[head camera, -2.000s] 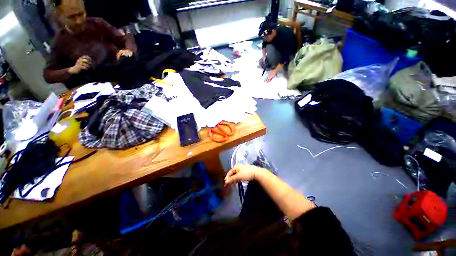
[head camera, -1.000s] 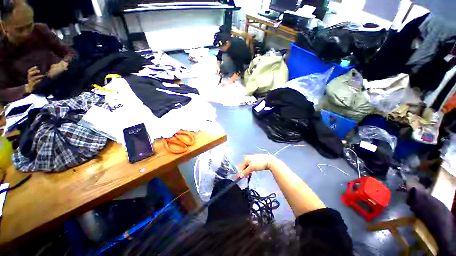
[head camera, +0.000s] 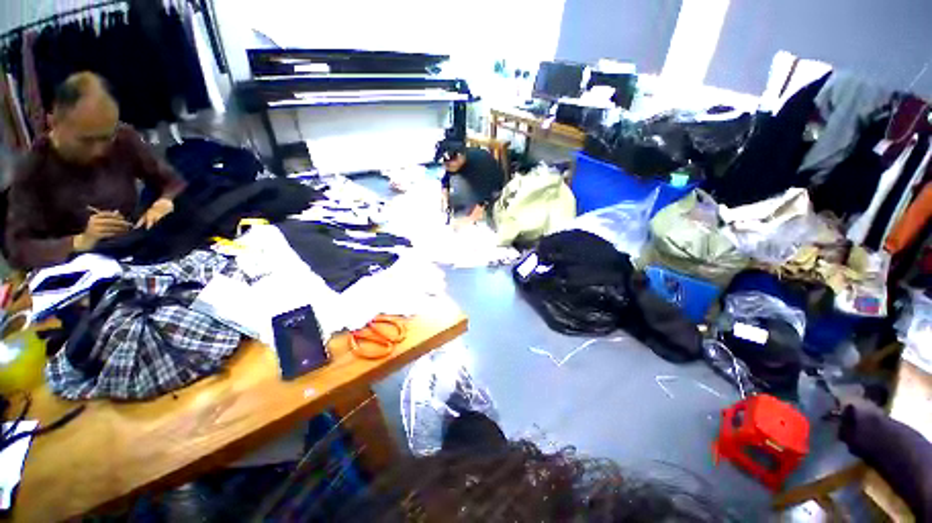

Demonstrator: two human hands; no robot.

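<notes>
Neither of my hands shows in the head view; dark hair fills the bottom edge and hides the lap. Nearest in front is the wooden table (head camera: 194,439). Near its corner lie orange-handled scissors (head camera: 377,337) and, left of them, a black smartphone (head camera: 299,342). A bunched plaid garment (head camera: 153,332) lies further left. White pieces (head camera: 261,281) with a dark cut panel (head camera: 337,255) on them lie behind the phone. At the far left edge are part of the black cords (head camera: 43,424) and a yellow round thing (head camera: 20,363).
A person (head camera: 97,174) sits across the table at black cloth (head camera: 220,209). Another person (head camera: 470,182) crouches by white sheets on the floor. Black bags (head camera: 577,281), a blue crate (head camera: 680,293) and a red stool (head camera: 761,439) stand right. A clear plastic bag (head camera: 441,393) is by the table leg.
My raised hand and bare forearm, with the dark strip and hanging cords, have left the picture. The view has tilted up, after swinging right. The person opposite has lowered their head.
</notes>
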